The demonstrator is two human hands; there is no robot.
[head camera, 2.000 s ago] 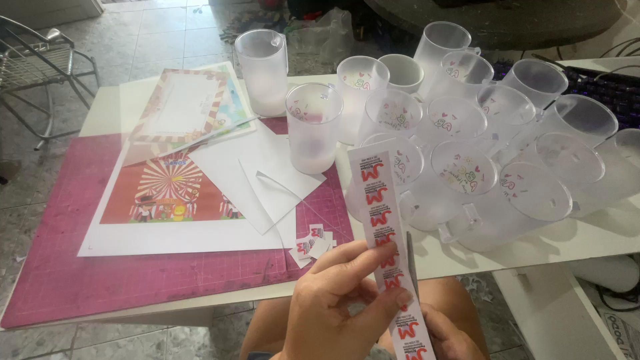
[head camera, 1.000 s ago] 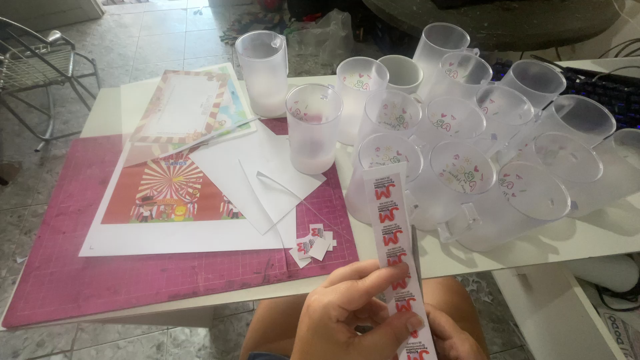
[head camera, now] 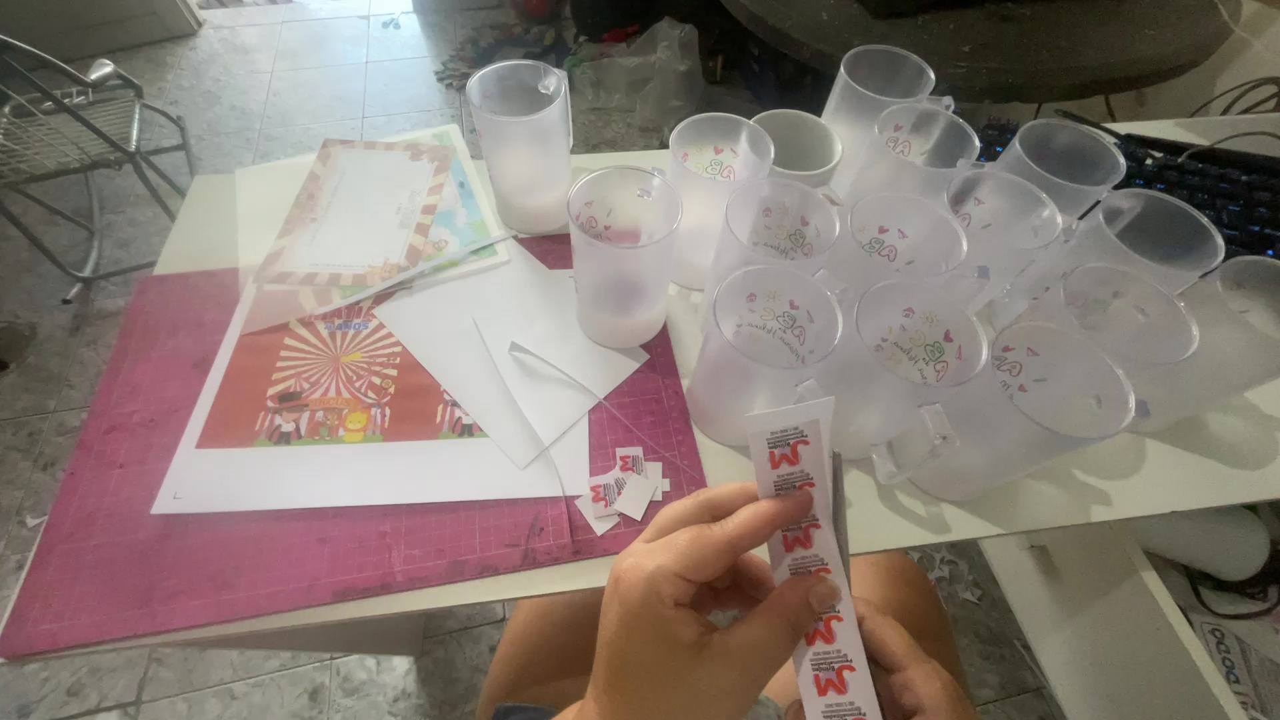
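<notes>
My left hand grips a strip of printed paper labels between thumb and fingers, held upright over the table's front edge. Behind the strip's right side shows a narrow dark blade, seemingly of scissors. My right hand, partly hidden behind the strip, is closed around the lower end of that tool, whose handles are out of sight. Several small cut labels lie in a loose pile on the magenta cutting mat. Frosted plastic mugs, many with colourful prints, stand just beyond the strip.
Printed circus sheets and white paper offcuts cover part of the mat. Two more mugs stand at the mat's far edge. A black keyboard lies behind the mugs at right. A metal-framed chair is at far left.
The label strip and my left hand have shifted slightly to the right and down since the earliest frame. The mugs and the pile of cut labels look unchanged.
</notes>
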